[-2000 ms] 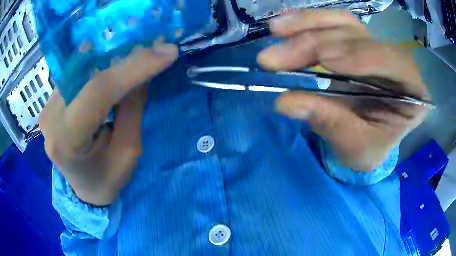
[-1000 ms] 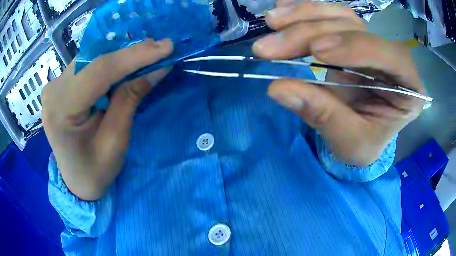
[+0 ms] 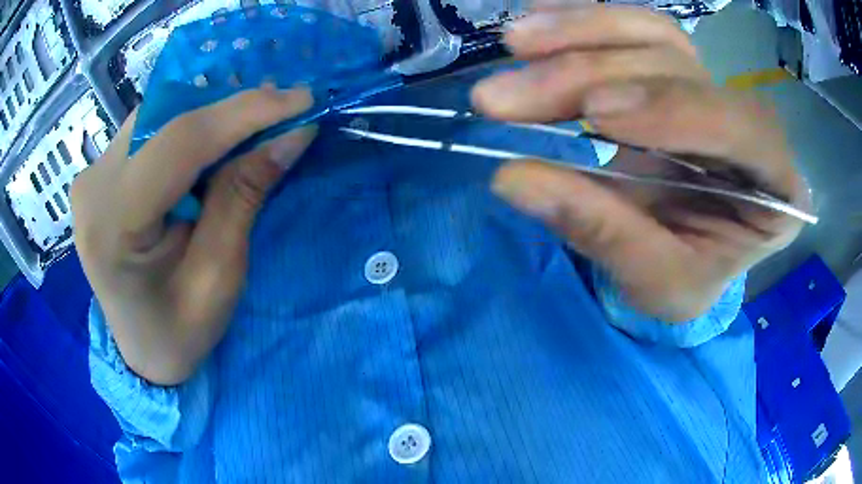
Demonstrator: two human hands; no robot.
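Observation:
My left hand (image 3: 180, 227), on the left, pinches a shiny blue carrier film (image 3: 255, 52) by its lower edge. The film is bent and shows rows of small pale spots. My right hand (image 3: 643, 151) holds metal tweezers (image 3: 473, 149) between thumb and fingers, tips pointing left. The prongs are apart, with the tips at the film's right edge beside my left fingertips. A small roundish speck shows near the tips. Whether the tips touch the film or the speck, I cannot tell. My right hand is slightly blurred.
A blister tray (image 3: 94, 66) with slotted metal middle frames (image 3: 57, 180) lies behind my left hand, along the top. Blue plastic bins stand at the lower right (image 3: 799, 378) and lower left (image 3: 47, 378). A yellow line marks the grey floor at the upper right. My blue smock fills the centre.
The film has dropped from the top left and bends over, its lower edge now along my fingertips. The tweezers have tilted slightly, tips now by the film edge; a small speck shows near them.

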